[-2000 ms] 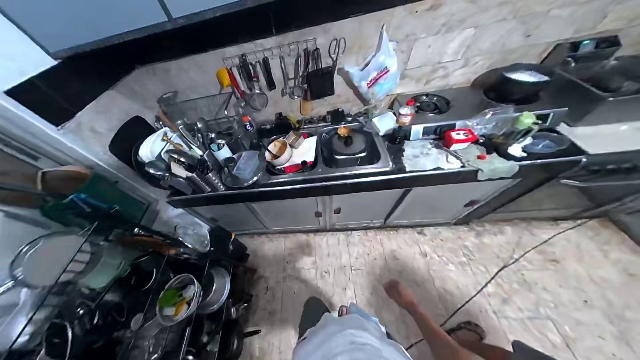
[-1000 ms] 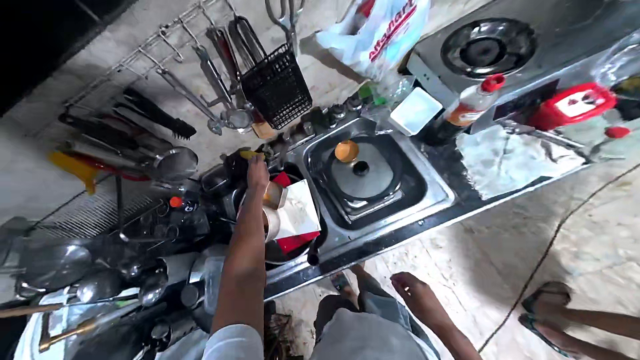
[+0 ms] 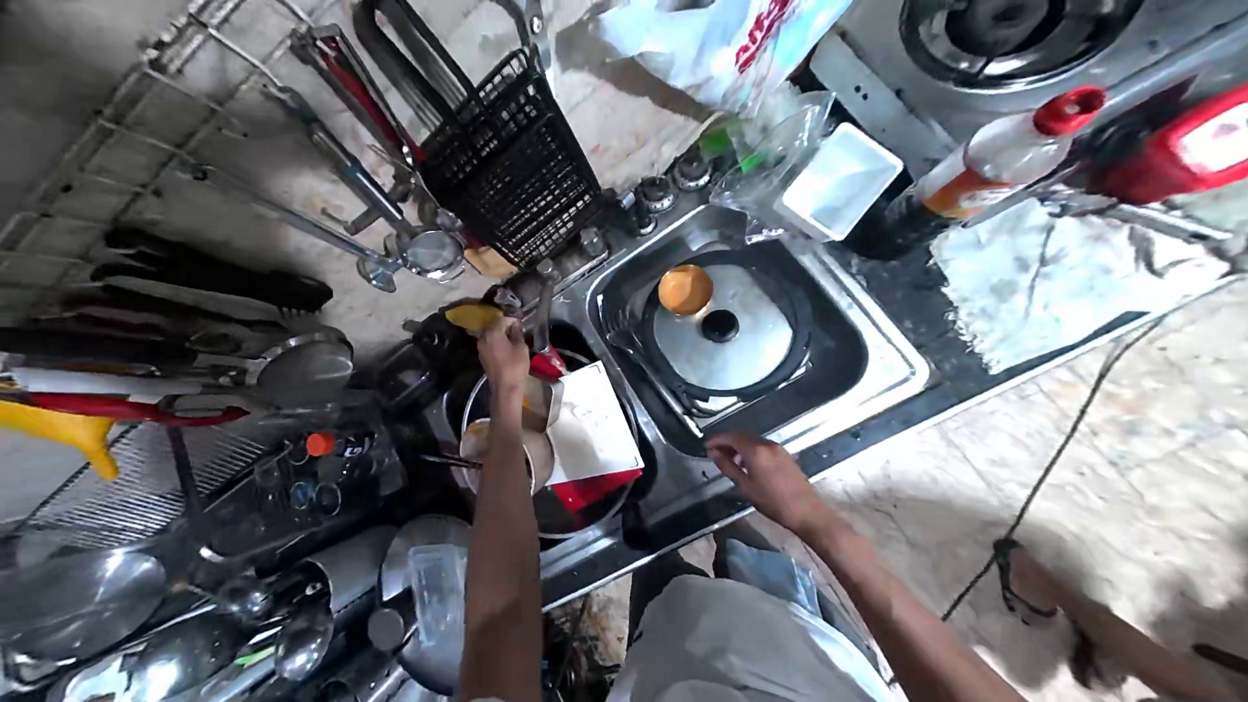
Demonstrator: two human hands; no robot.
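My left hand (image 3: 504, 356) reaches over the left sink basin, its fingers on a yellow sponge-like item (image 3: 474, 317) behind the basin. Below that forearm, a large round pan holds a white rectangular dish (image 3: 597, 429), a red item (image 3: 585, 487) and bowls (image 3: 536, 453), partly hidden by the arm. My right hand (image 3: 765, 476) hovers at the front rim of the right basin, fingers curled, with nothing visible in it. In the right basin lies a round metal lid (image 3: 746, 336) with a black knob (image 3: 720, 326); a small orange-brown bowl (image 3: 685, 290) rests on it.
Utensils and a black basket (image 3: 517, 161) hang on the wall rack. A white tub (image 3: 840, 182), a red-capped bottle (image 3: 1004, 156), a cloth (image 3: 1063, 268) and a gas burner (image 3: 1014, 29) are at right. Pots and ladles crowd the left. Another person's foot (image 3: 1024, 585) is at lower right.
The view has moved much closer to the sink. My left hand has come to the yellow item at the back of the sink; my right hand has moved from beside my body to the basin's front rim.
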